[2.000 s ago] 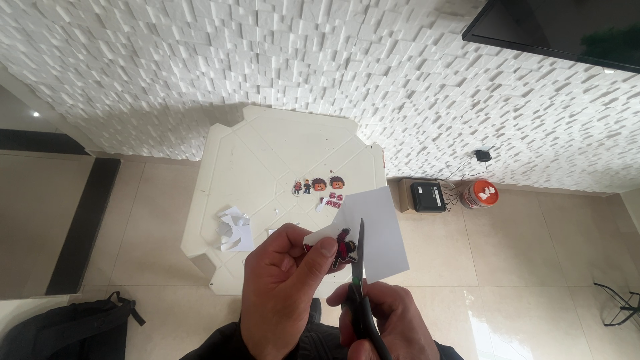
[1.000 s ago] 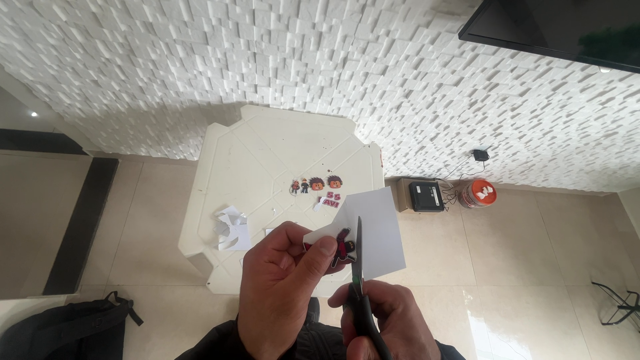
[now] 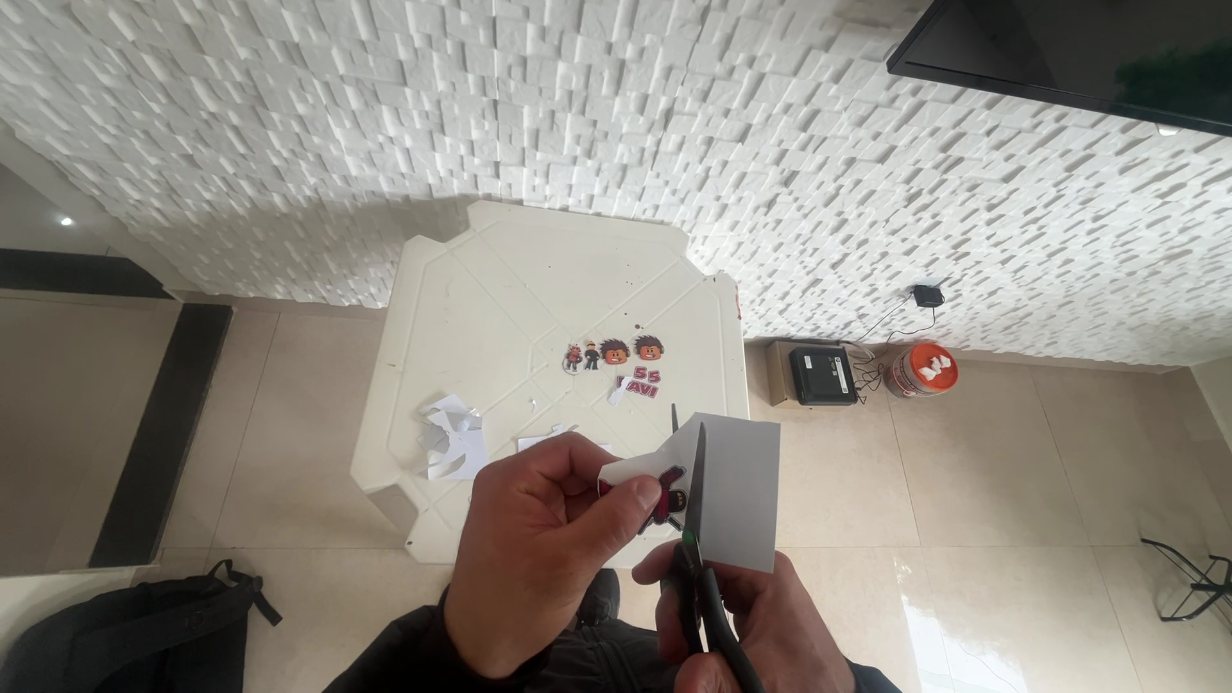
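Observation:
My left hand [image 3: 553, 539] pinches a sheet of white paper [image 3: 739, 491] by a printed cartoon figure [image 3: 671, 499] in dark and magenta colours, partly under the thumb. My right hand [image 3: 760, 626] grips black-handled scissors [image 3: 701, 510]. Their blades are apart, with one over the paper just right of the figure and the other's tip showing past its upper edge. Beyond the hands, on a white plastic table [image 3: 500, 289], lie several cut-out cartoon stickers [image 3: 614, 351] and cut-out lettering [image 3: 643, 380] with a paper scrap on it.
Crumpled paper scraps [image 3: 450, 438] lie at the table's left, and more paper is partly hidden behind my left hand. A textured white wall borders the table. On the floor are a black boxy device [image 3: 823, 375], an orange-lidded tub [image 3: 922, 370] and a black backpack [image 3: 135, 630].
The scissor blades have opened; one second ago they looked closer together. The left hand still holds the paper in about the same place.

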